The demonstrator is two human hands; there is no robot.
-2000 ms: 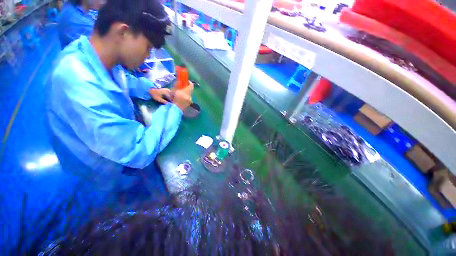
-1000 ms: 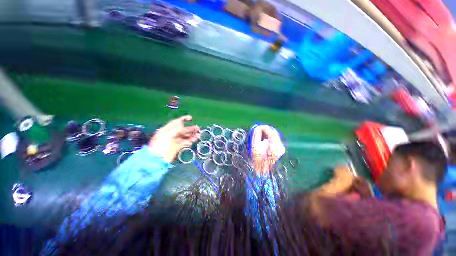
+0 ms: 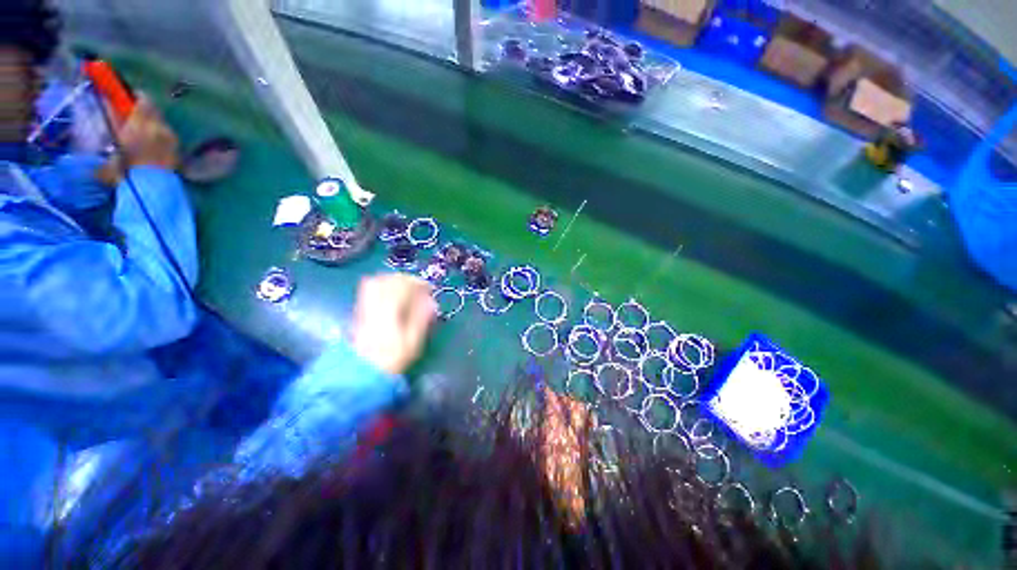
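My left hand [image 3: 393, 323], blurred, is over the green bench beside the dark round bodies [image 3: 474, 267]; its fingertips do not show clearly. My right hand [image 3: 563, 440] is low in the middle, mostly hidden behind hair; what it holds cannot be told. Thin open rings [image 3: 614, 380] lie spread right of my hands, some overlapping. A blue tray [image 3: 805, 428] right of them holds a pile of white thin rings [image 3: 756, 399]. One small dark piece [image 3: 543, 219] lies alone on the brighter green strip.
At the left are a dark round dish [image 3: 359, 241] with small parts, a green-white roll [image 3: 338, 206], a white scrap [image 3: 292, 210] and a silvery unit [image 3: 274, 286]. A white post [image 3: 292, 100] stands behind. A left neighbour holds an orange-red tool [image 3: 109, 87].
The view has swung from the left neighbour to the right and partly back. Since one second ago, my right hand has left the blue tray, which now shows whole. My left hand is nearer the dark bodies.
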